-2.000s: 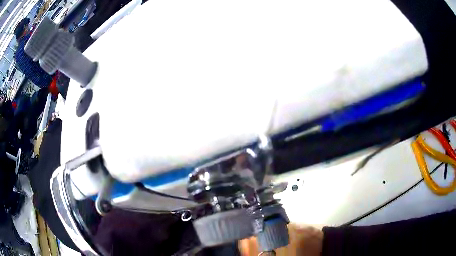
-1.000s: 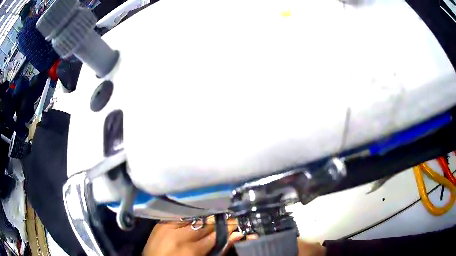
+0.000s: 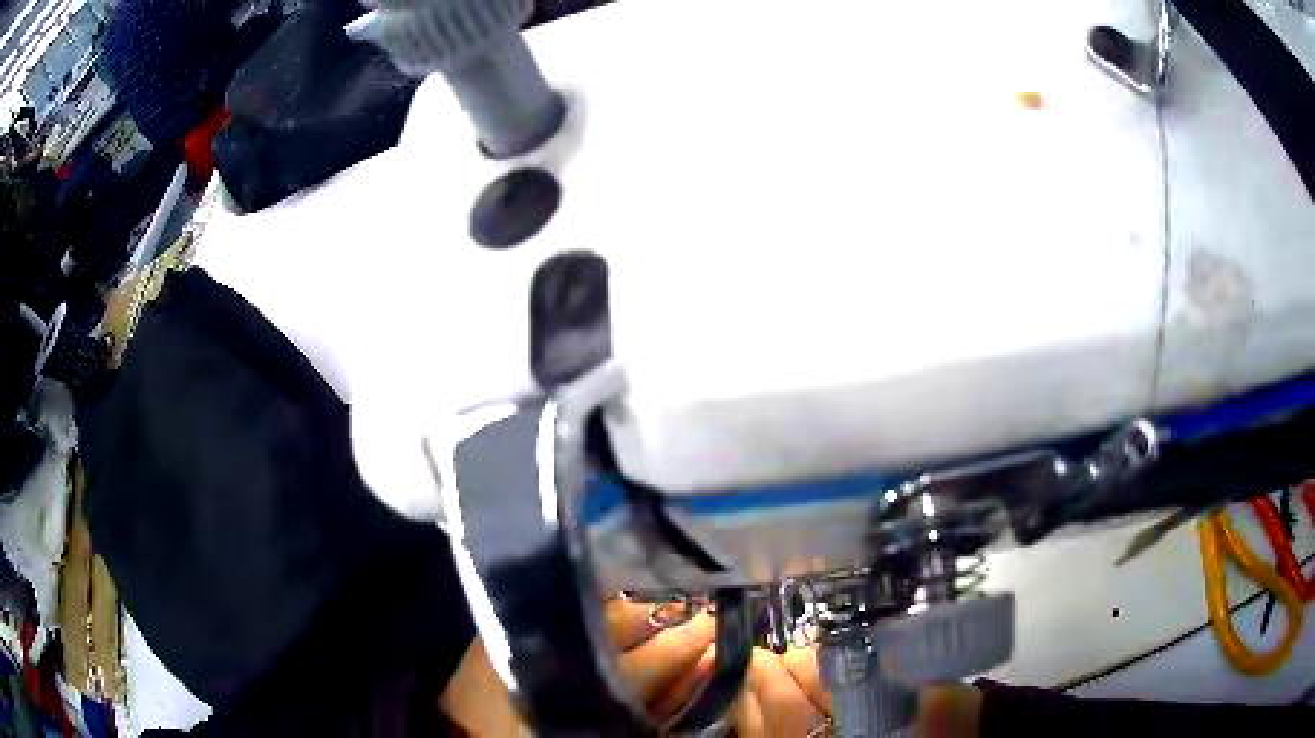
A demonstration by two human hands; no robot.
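The white sewing machine head (image 3: 865,216) fills most of the view, with its chrome take-up guard (image 3: 527,562) at the left end and grey tension knobs (image 3: 945,639) low in front. A black garment (image 3: 260,490) is spread left of the head and reaches down to my hands. My left hand (image 3: 663,656) is low behind the guard, fingers bent and close together. My right hand (image 3: 779,699) is beside it, partly behind the knobs and cut off by the bottom edge. The needle, presser foot and any cloth between my fingers are hidden.
Scissors with yellow and orange-red handles (image 3: 1247,606) lie right of the head, their blades partly under it. A cardboard strip (image 3: 94,606) runs along the left table edge. A dark heap (image 3: 310,108) lies behind the head. A person in dark blue (image 3: 173,65) is at upper left.
The view has shifted left, so the machine head sits further right and more of the black garment shows. My left hand, hidden two seconds ago, shows beside my right hand.
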